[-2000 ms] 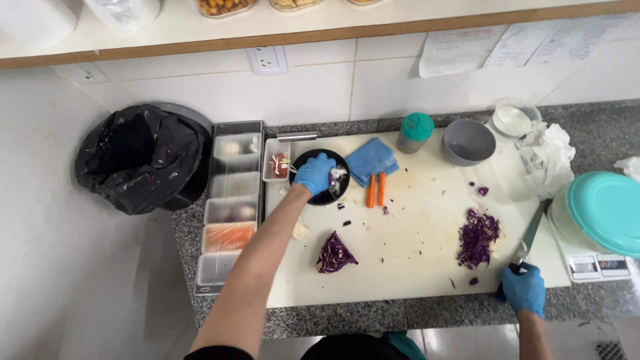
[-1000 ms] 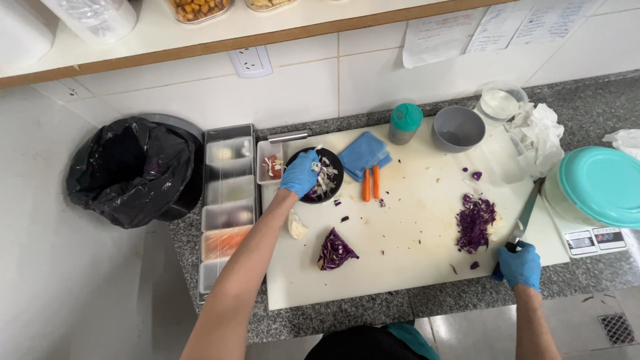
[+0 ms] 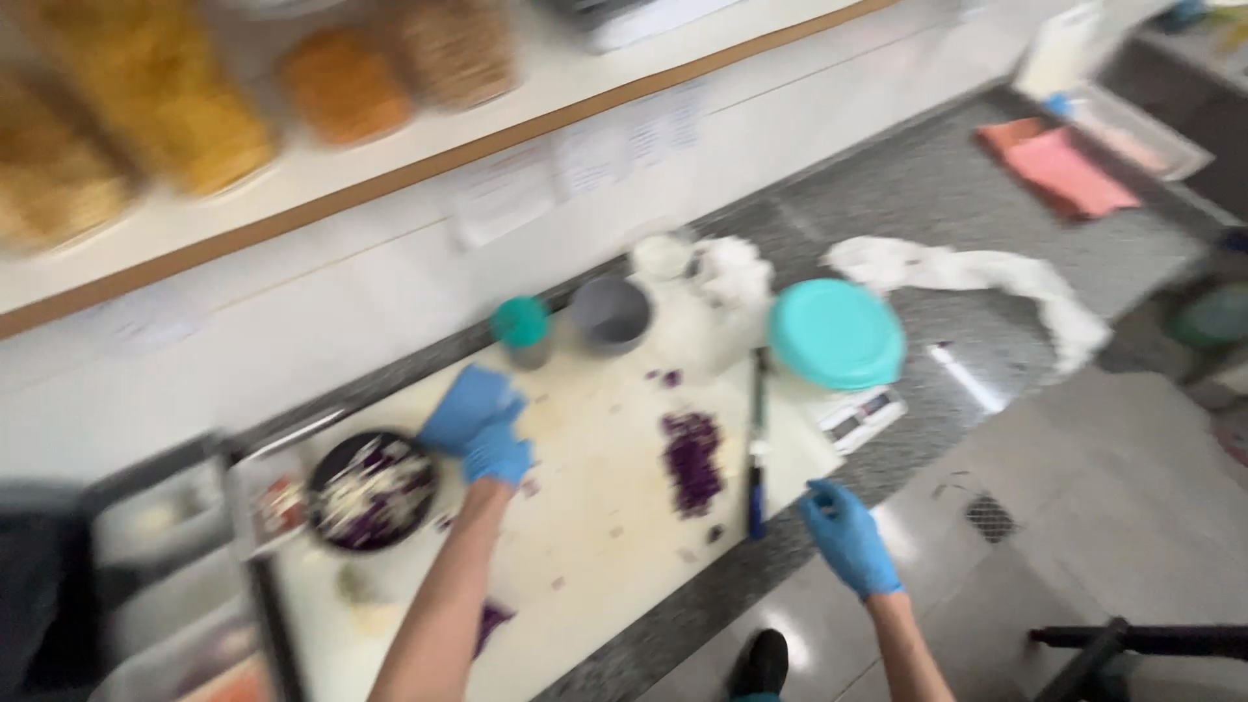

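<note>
My left hand (image 3: 498, 453), in a blue glove, is at the lower edge of a folded blue cloth (image 3: 466, 405); blur hides whether its fingers grip it. Left of it is a black bowl (image 3: 373, 490) of shredded white and purple cabbage. My right hand (image 3: 846, 536), also gloved, is off the board's front edge with nothing seen in it, thumb and fingers curled near each other. The knife (image 3: 758, 458) lies on the white cutting board (image 3: 595, 575), its blue handle toward me. Chopped purple cabbage (image 3: 692, 463) is left of it. A purple cabbage piece (image 3: 490, 624) is partly behind my left forearm.
Along the board's back stand a green-lidded container (image 3: 524, 330) and a grey bowl (image 3: 611, 314). A turquoise-lidded tub (image 3: 837, 333) sits by a kitchen scale (image 3: 864, 419). Food containers (image 3: 166, 526) line the left. A shelf edge (image 3: 439, 166) runs above; pink cloths (image 3: 1068, 171) lie far right.
My left hand has left the black bowl and moved right to the blue cloth. My right hand has let go of the knife. The view has swung to the right. The carrots no longer show.
</note>
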